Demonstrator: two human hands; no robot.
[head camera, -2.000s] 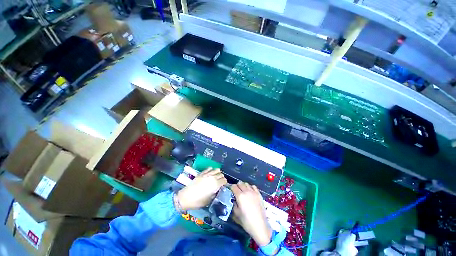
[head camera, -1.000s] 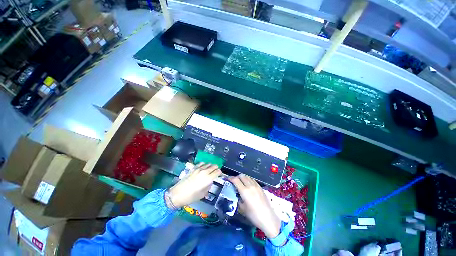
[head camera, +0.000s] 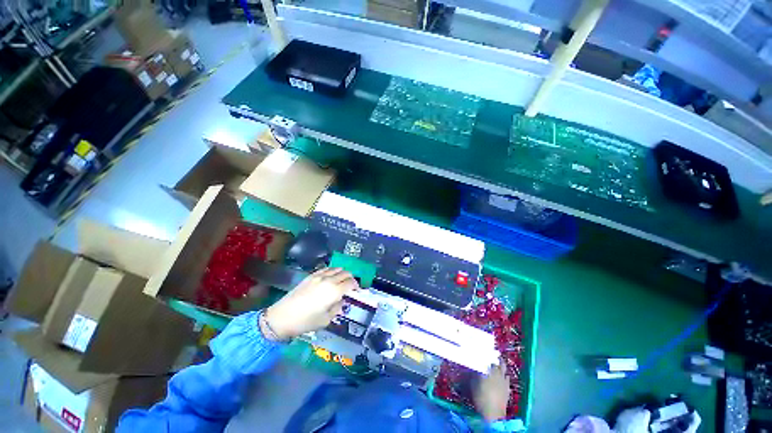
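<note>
My left hand (head camera: 311, 303) is at the left end of the pale feed rail (head camera: 444, 331), by the green guard (head camera: 351, 268). Its fingertips are bunched there, and whether they pinch a part cannot be seen. My right hand (head camera: 491, 391) is low at the rail's right end, over the green parts tray (head camera: 534, 338), among red components (head camera: 505, 331). Its fingers are partly hidden and its grip is unclear. A clamp with a dark knob (head camera: 379, 340) sits mid-rail. The machine's black control panel (head camera: 394, 260) is behind the rail.
A dark metal chute (head camera: 278, 275) points left into an open carton (head camera: 188, 237) holding red components. A black round cover (head camera: 308, 250) is beside it. Behind are a green shelf (head camera: 339, 139) and a blue bin (head camera: 516, 236). Pale-gloved hands (head camera: 631, 421) and small white modules are at lower right.
My right hand has moved from the middle of the rail, right and down to the tray, uncovering the rail. My left hand has shifted slightly left and stays near the green guard.
</note>
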